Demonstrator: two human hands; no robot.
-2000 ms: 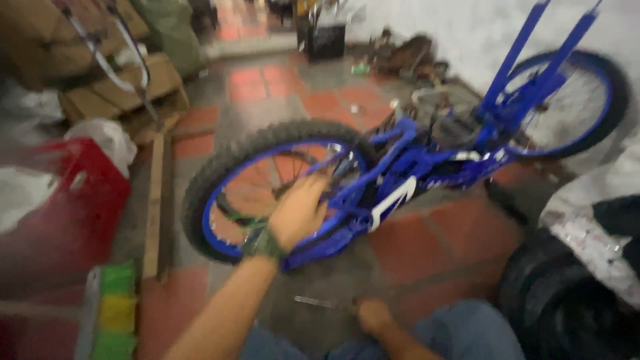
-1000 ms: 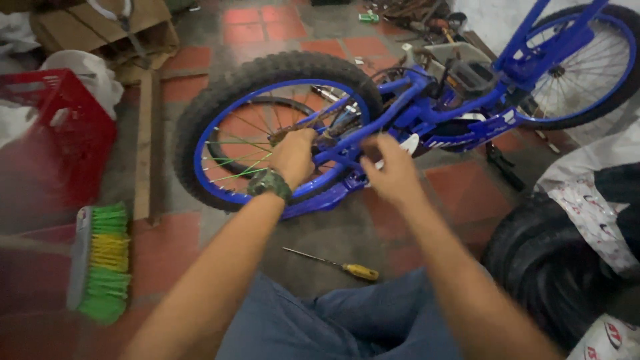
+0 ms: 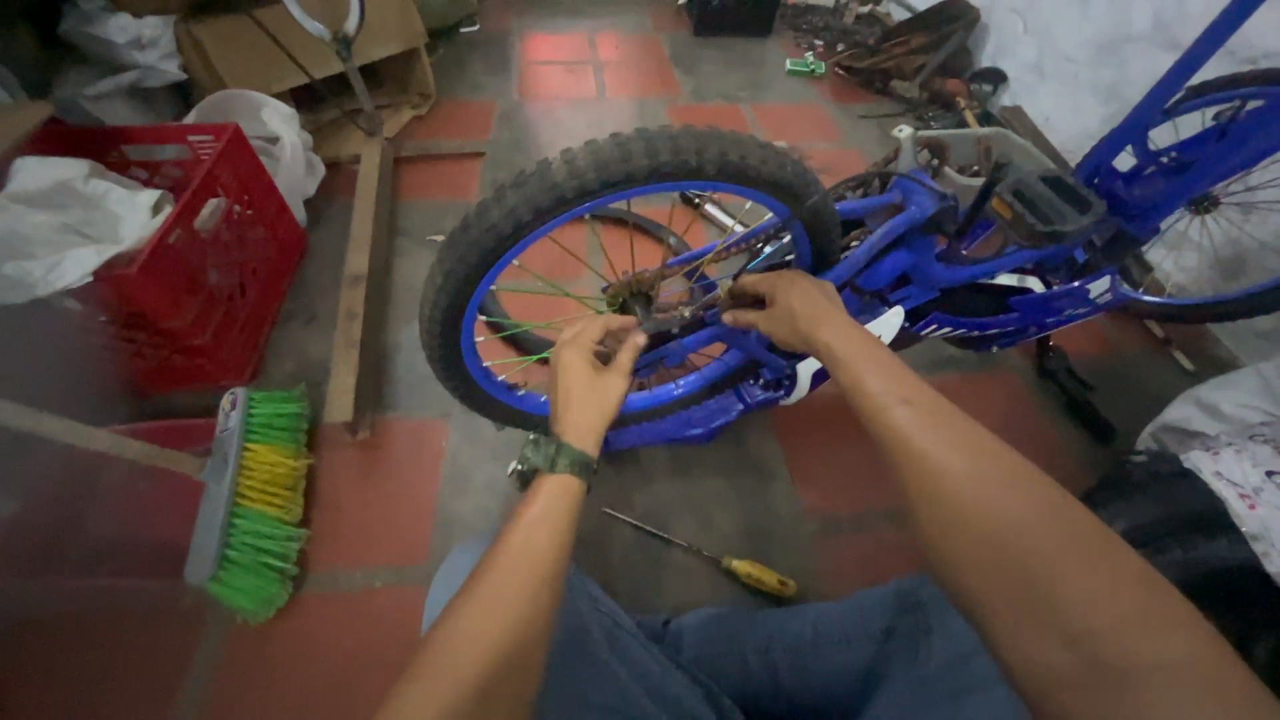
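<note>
A blue bicycle (image 3: 900, 230) lies on the tiled floor, its knobby-tyred wheel (image 3: 640, 150) in front of me. My left hand (image 3: 595, 375), with a watch on the wrist, is at the wheel's hub, thumb and fingertips close together near the axle end. What lies between those fingertips is too small to tell. My right hand (image 3: 790, 310) pinches at the bicycle chain (image 3: 715, 250) or the frame bar beside it; the contact is partly hidden by the fingers. A screwdriver with a yellow handle (image 3: 758, 577) lies on the floor just before my knees.
At the left are a red plastic crate (image 3: 215, 250), a green and yellow broom (image 3: 265, 490) and a wooden beam (image 3: 360, 290). A black tyre (image 3: 1170, 540) lies at the right. Scrap parts (image 3: 900, 60) and a cardboard box (image 3: 300, 50) stand farther back.
Two seconds ago my right hand was low, near the screwdriver; it then rose to the bicycle and is now by the chain. My left hand has stayed around the wheel's hub.
</note>
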